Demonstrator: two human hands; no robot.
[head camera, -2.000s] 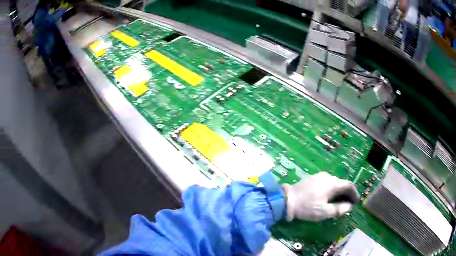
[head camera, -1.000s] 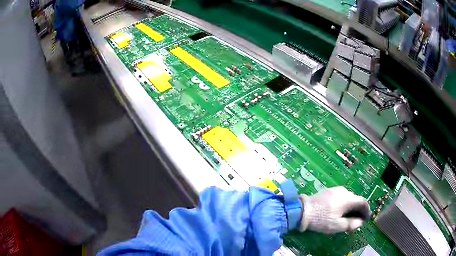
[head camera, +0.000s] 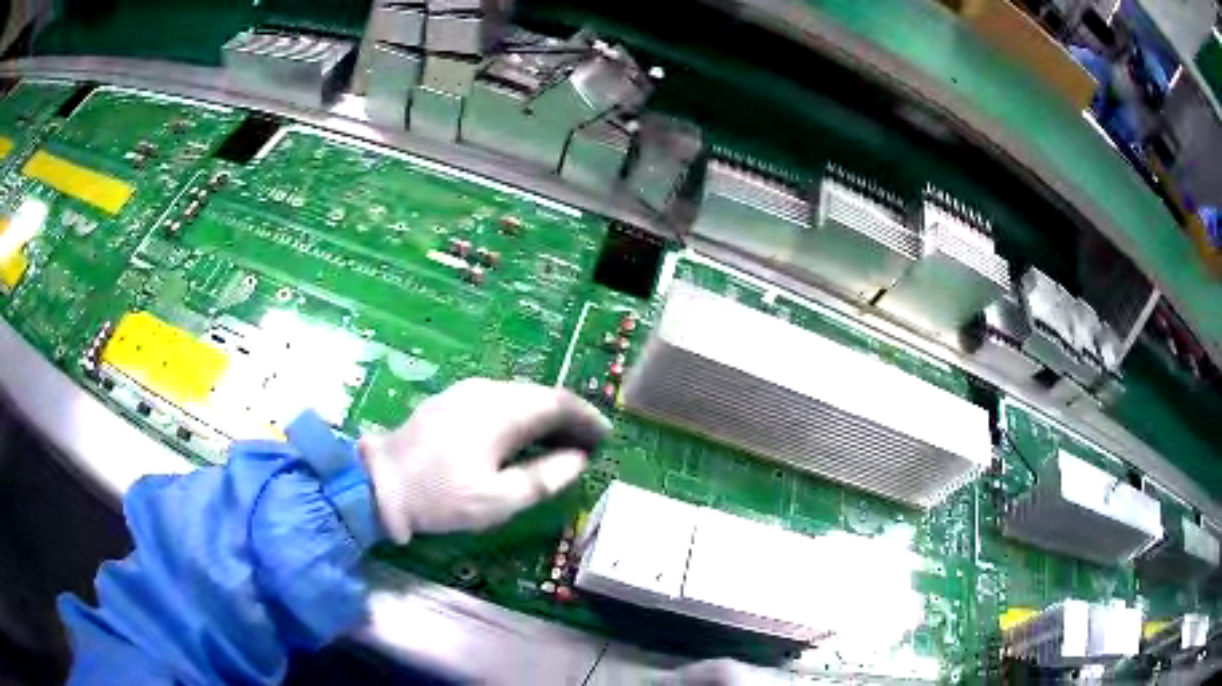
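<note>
My left hand (head camera: 489, 456), in a white knit glove with a blue sleeve, is over a green circuit board (head camera: 442, 322). Its thumb and fingers are curled with a gap between them, and I see nothing in it. Right of it, a large finned heat sink (head camera: 804, 395) lies along the board's rear. A smaller silver-white heat sink assembly (head camera: 690, 563) sits near the front edge, below and right of the fingertips, not touched. A small pale patch at the bottom edge looks like part of my right gloved hand (head camera: 717, 674); the rest is cut off.
More boards lie to both sides. Yellow pieces (head camera: 168, 355) cover parts of the left boards. Boards at the right carry heat sinks (head camera: 1083, 507). Behind the metal rail stand several finned heat sinks (head camera: 864, 228) with pins up, and stacked silver blocks (head camera: 436, 67).
The view has turned to the right, so the boards and my left hand appear further left and more heat sinks show. My left hand keeps its curled shape. A pale patch now shows at the bottom edge.
</note>
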